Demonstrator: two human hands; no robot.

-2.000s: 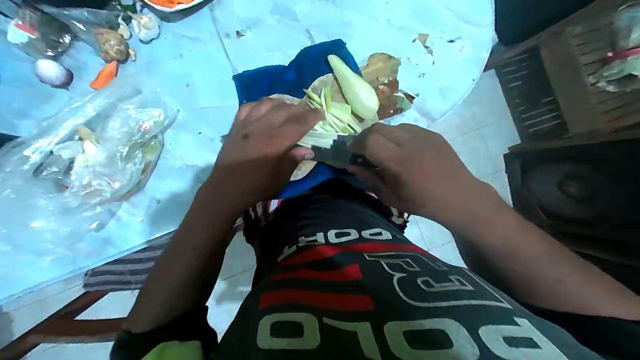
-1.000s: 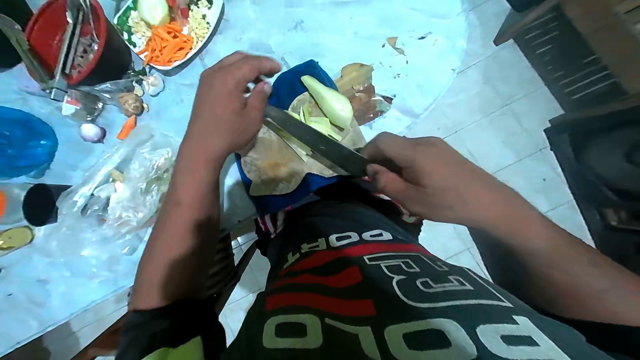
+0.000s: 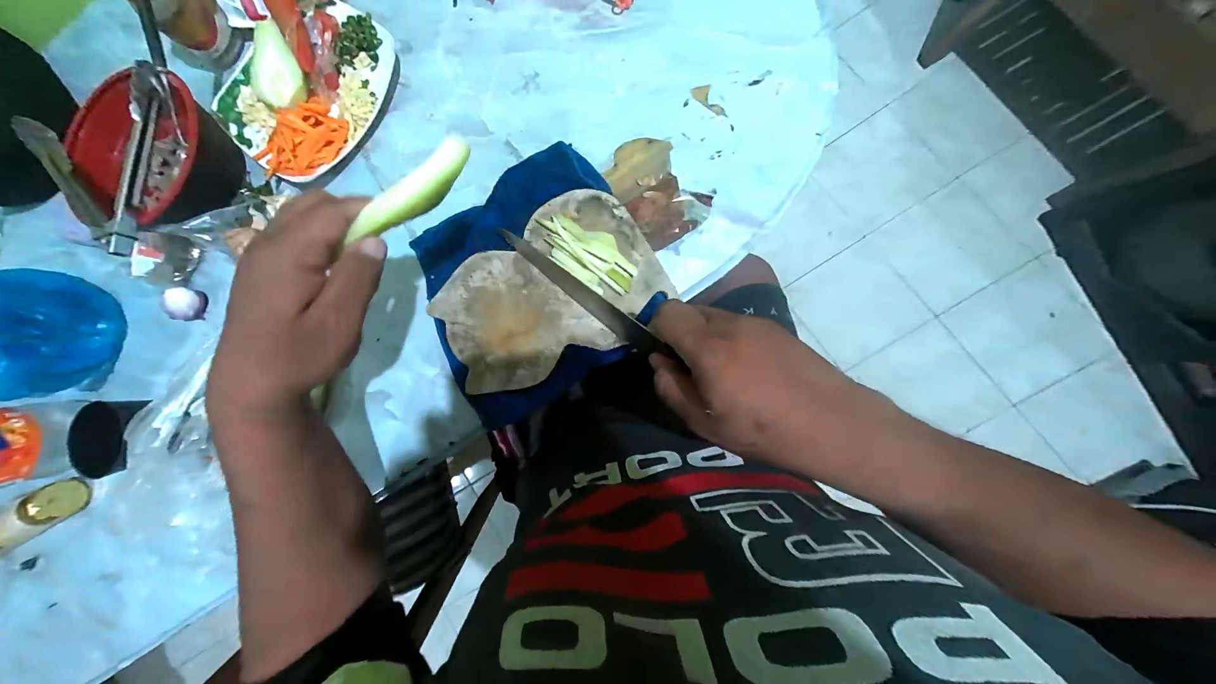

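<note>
My left hand grips a pale green peeled vegetable, raised left of a worn wooden cutting board. In my right hand is the handle of a kitchen knife, its blade slanting across the board toward the upper left. Thin pale green strips lie in a small pile on the board's upper right part, just beyond the blade. A blue cloth sits beneath the board and shows around its edges.
A plate of carrot strips and other cut vegetables stands at the upper left, beside a red-rimmed container with utensils. A small onion, a blue bowl-like object and clear plastic lie left. Brownish scraps lie behind the board.
The pale green vegetable lay on the board one second ago; my left hand now holds it up to the left. The knife stays in my right hand. The view has shifted.
</note>
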